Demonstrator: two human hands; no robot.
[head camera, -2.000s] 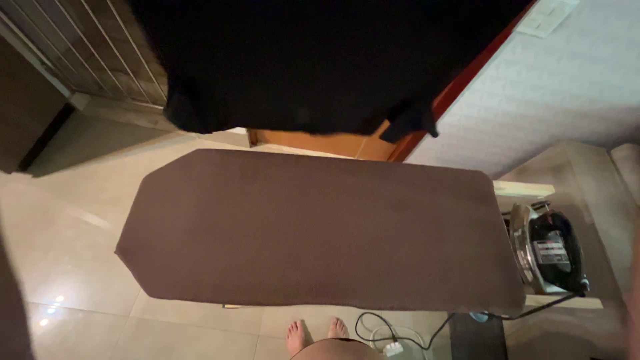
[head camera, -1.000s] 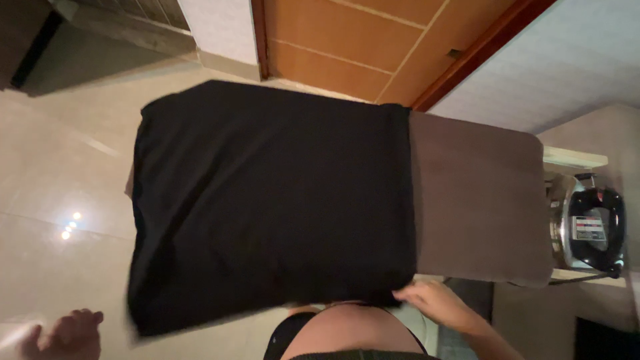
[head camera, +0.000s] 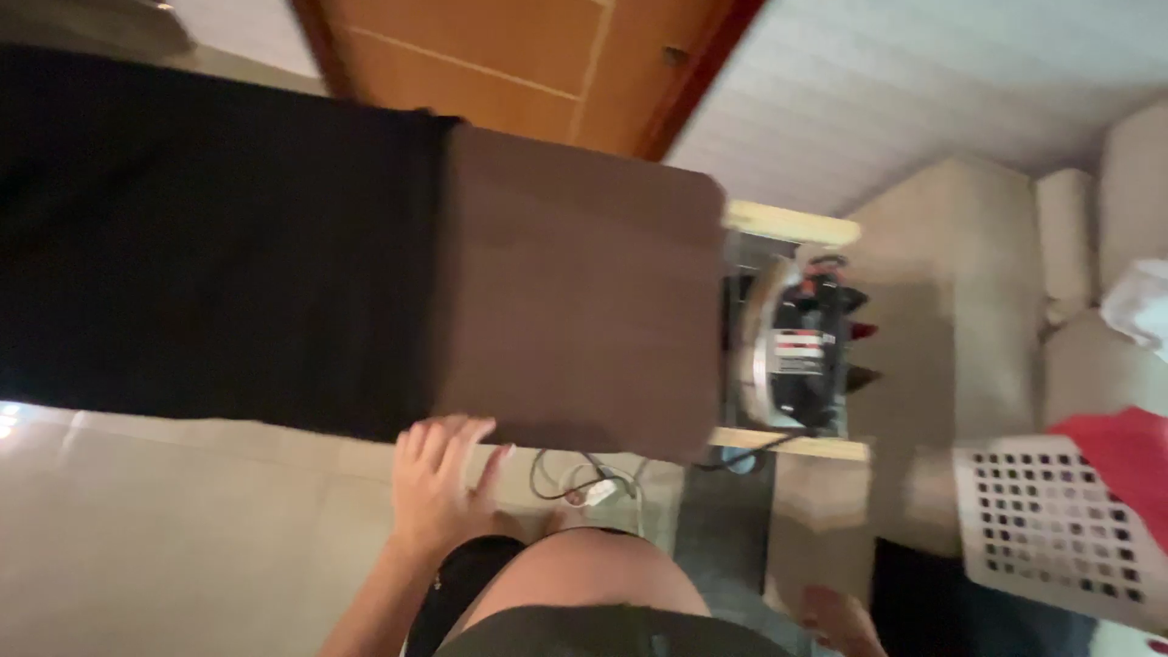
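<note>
A black cloth garment (head camera: 219, 246) lies spread over the left part of a brown-covered ironing board (head camera: 584, 292). My left hand (head camera: 438, 474) rests at the near edge of the board, its fingertips at the garment's near right corner; whether they pinch the cloth is not clear. Low on the right, blurred and partly out of frame, my right hand (head camera: 835, 616) is away from the board, and nothing shows in it. An electric iron (head camera: 808, 351) with a black body stands in the rest at the board's right end, its cord hanging below.
A white perforated plastic basket (head camera: 1058, 529) with red cloth (head camera: 1127, 465) is at the lower right, beside a beige sofa (head camera: 1086, 365). A looped cable and white plug (head camera: 600, 493) lie on the floor near my feet. Beyond the board is a wooden door (head camera: 484, 55).
The black garment, held up over the far side two seconds ago, now lies on the board. My left hand has come to the board's near edge. The view has swung right, bringing in the basket.
</note>
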